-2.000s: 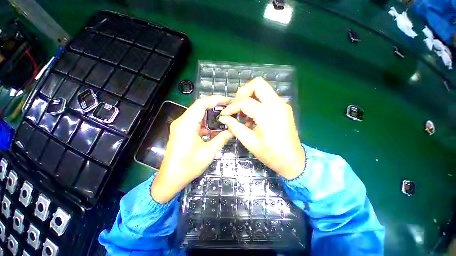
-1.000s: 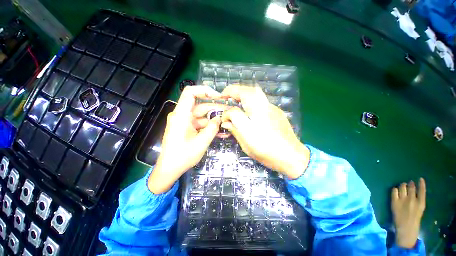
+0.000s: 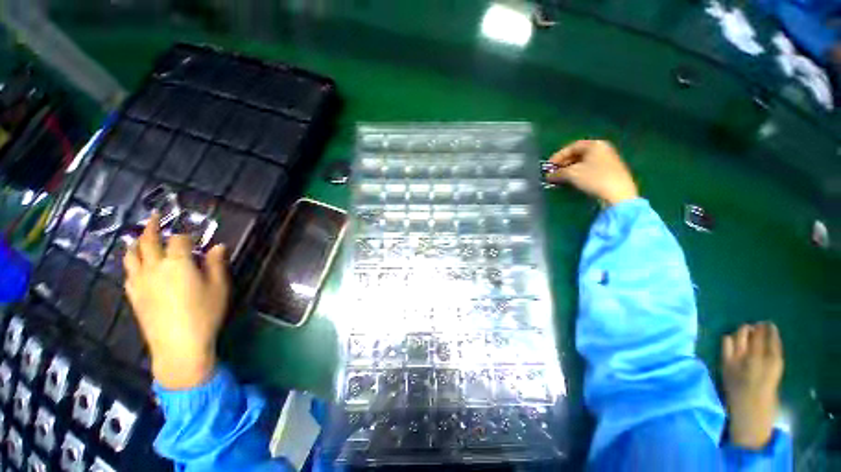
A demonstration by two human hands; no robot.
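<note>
My left hand is over the black blister tray, its fingertips at the silver-rimmed housings; whether it touches one is unclear from blur. My right hand pinches a small dark, silver-edged watch housing at the bench, just right of the clear blister tray's upper right edge. The clear tray lies in front of me under strong glare.
A smartphone and a black ring lie between the trays. Silver square parts fill a second black tray at lower left. Another unit lies right. Another person's hand rests at lower right; white wrapped pieces lie upper right.
My hands have parted from above the clear tray. The left moved to the black tray, the right moved right with the housing. The other person's hand came in at lower right.
</note>
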